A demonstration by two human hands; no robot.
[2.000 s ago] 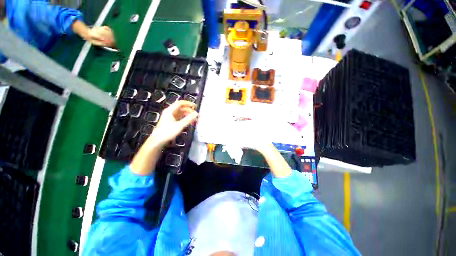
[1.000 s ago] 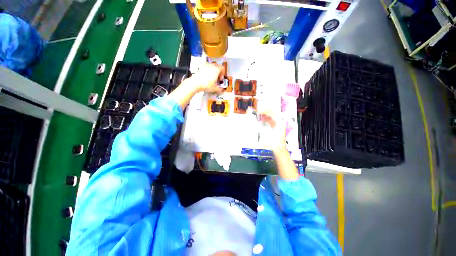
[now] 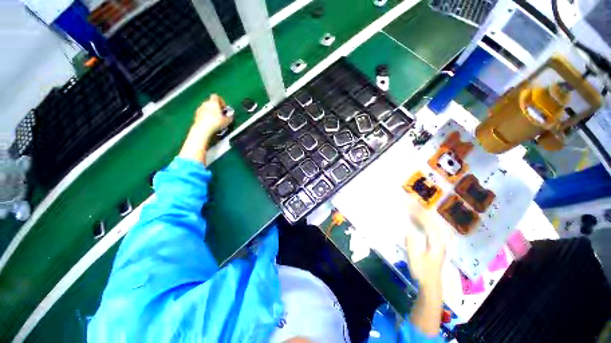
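Note:
My left hand is over the green conveyor at upper left, with a small watch housing at its fingertips. My right hand, blurred, is over the white mat's near side, fingers extended, with nothing visible in it. Orange-brown nests stand in a group just beyond it. The nest nearest the press head holds a housing with a pale face. The lighter orange-yellow nest shows a dark centre. The black blister tray lies between my hands with housings in many pockets.
More housings sit along the conveyor. A grey post stands beyond the blister tray. Stacked black trays are at lower right, beside pink pieces. Blue press posts flank the gold press head.
The view has swung left. My left hand has moved from the nests to the conveyor and taken hold of a housing. A pale-faced housing now shows uncovered in the upper nest.

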